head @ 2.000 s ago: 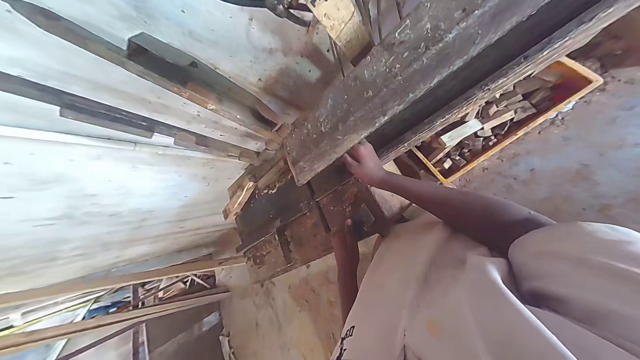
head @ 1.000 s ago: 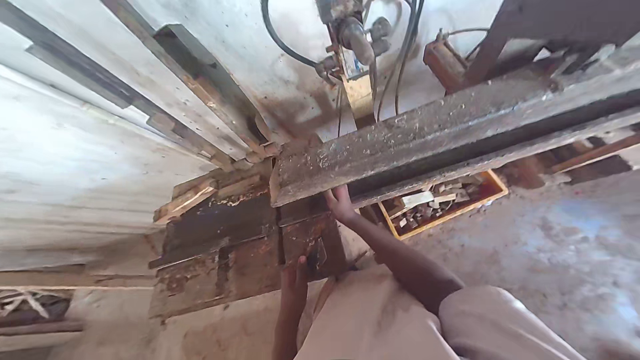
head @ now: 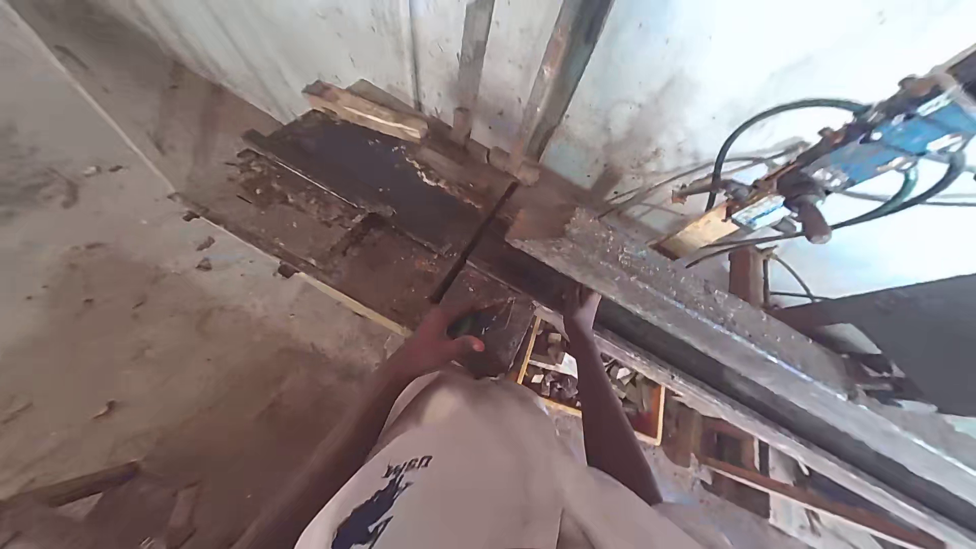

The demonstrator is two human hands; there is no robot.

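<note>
A long, dirty metal channel beam (head: 686,313) runs from the centre to the lower right. My right hand (head: 581,309) is at the beam's near end, its fingers partly hidden against the dark inner side. My left hand (head: 450,339) lies at the near edge of a worn workbench (head: 366,259), its thumb apart from the fingers, beside the lower end of a thin dark bar (head: 474,242). The bar lies across the bench top. Whether the left fingers grip the bar or the bench edge cannot be told.
A yellow-rimmed crate (head: 659,415) of wood offcuts stands below the beam. Wood blocks (head: 366,113) lie at the bench's back edge. Long boards (head: 564,76) lean on the wall. A blue device (head: 888,149) with hoses is at upper right. Small debris lies on the floor.
The view has swung left, showing more of the bench and floor. The thin dark bar across the bench now shows plainly. My right hand remains at the beam.
</note>
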